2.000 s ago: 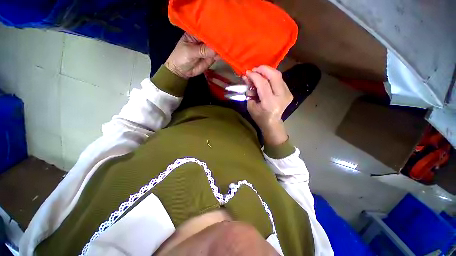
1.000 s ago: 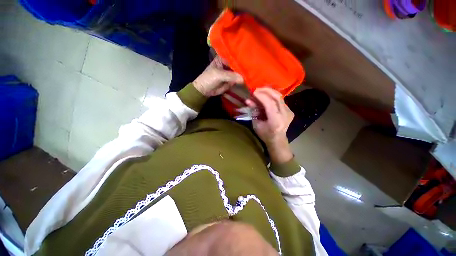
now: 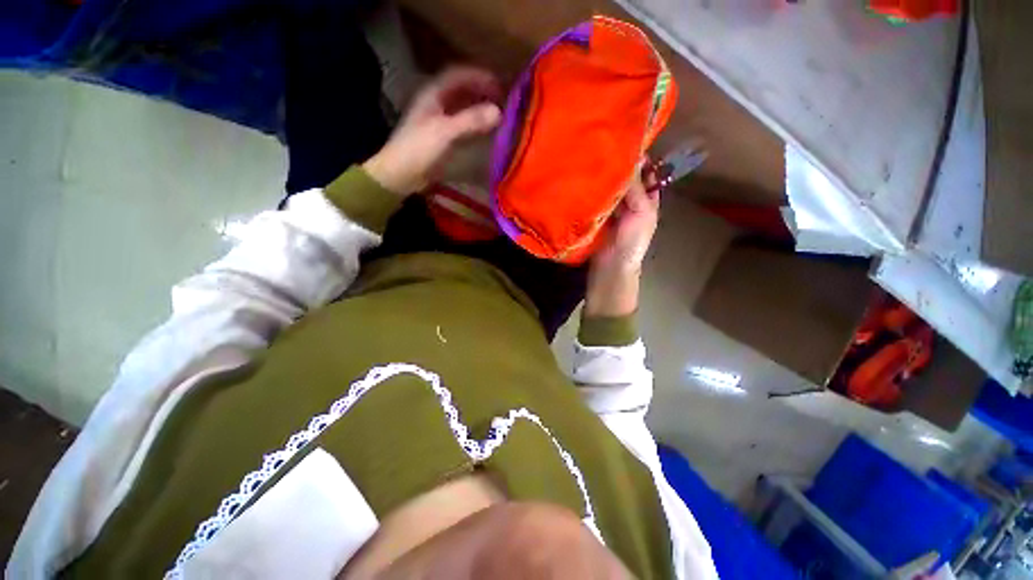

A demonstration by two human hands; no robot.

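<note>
An orange pouch (image 3: 583, 130) is held up over the lap, with purple tape along its left edge and a green-and-white strip at its right edge. My right hand (image 3: 626, 232) grips it from below and behind; the fingers are partly hidden by the pouch. Thread snips (image 3: 677, 168) also lie in my right hand, blades pointing out to the right. My left hand (image 3: 444, 125) is just left of the pouch, fingers apart and slightly curled, not touching it and holding nothing visible.
A white table (image 3: 838, 102) is at the upper right, with orange pieces at its far edge. Below it an open brown carton (image 3: 782, 306) stands near orange items. Blue crates (image 3: 867, 499) are at the lower right. Blue plastic (image 3: 147, 57) is at the upper left.
The pouch has been turned, so its purple edge now shows. My left hand has let go and moved left. The snips have swung from the pouch's lower side to its right.
</note>
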